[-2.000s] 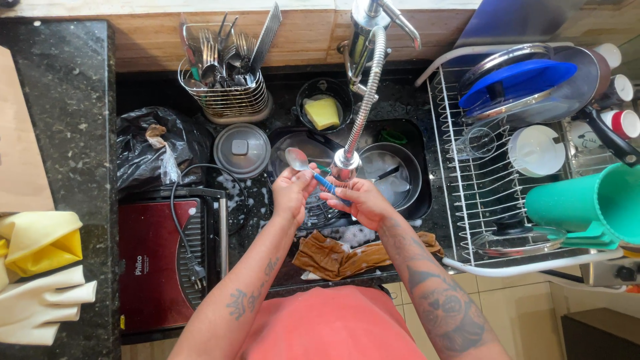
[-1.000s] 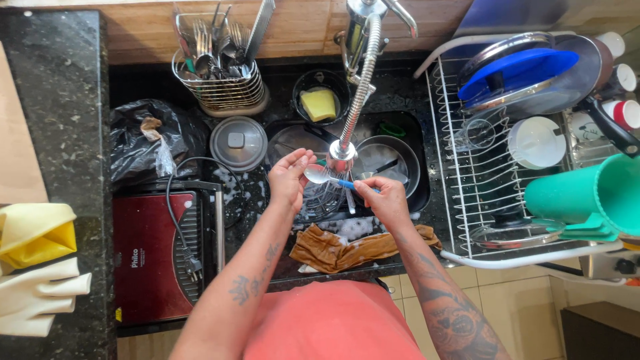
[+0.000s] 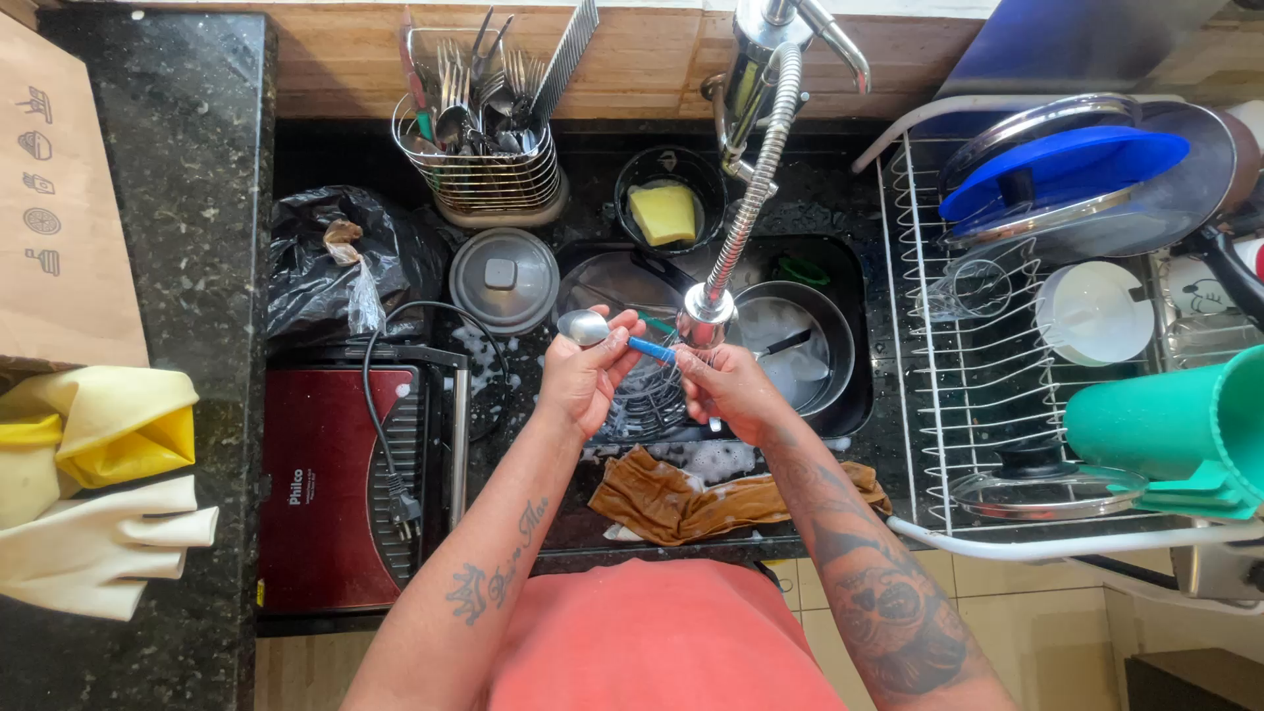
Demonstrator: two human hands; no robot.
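Note:
A metal spoon with a blue handle (image 3: 652, 349) spans my two hands, just in front of the faucet's spray head (image 3: 707, 304). My left hand (image 3: 590, 373) grips it near the bowl, which points left. The handle's other end is between the fingers of my right hand (image 3: 726, 387). Below, the black sink (image 3: 861, 370) holds a wire whisk-like or coiled item, partly hidden, and a round pan (image 3: 834, 336) with soapy water and a utensil in it. A brown cloth (image 3: 647, 499) with suds lies along the sink's front edge.
Behind the sink stand a cutlery basket (image 3: 494, 183) and a black bowl (image 3: 667, 158) with a yellow sponge (image 3: 664, 214). A lidded container (image 3: 504, 281), a black bag (image 3: 341, 262) and a red grill (image 3: 331, 494) are left. At right is a loaded dish rack (image 3: 913, 395); rubber gloves (image 3: 109, 494) lie far left.
The spoon stays between my hands throughout. Its bowl was higher, near my left fingertips, one second ago; now it rests beside the base of my left fingers.

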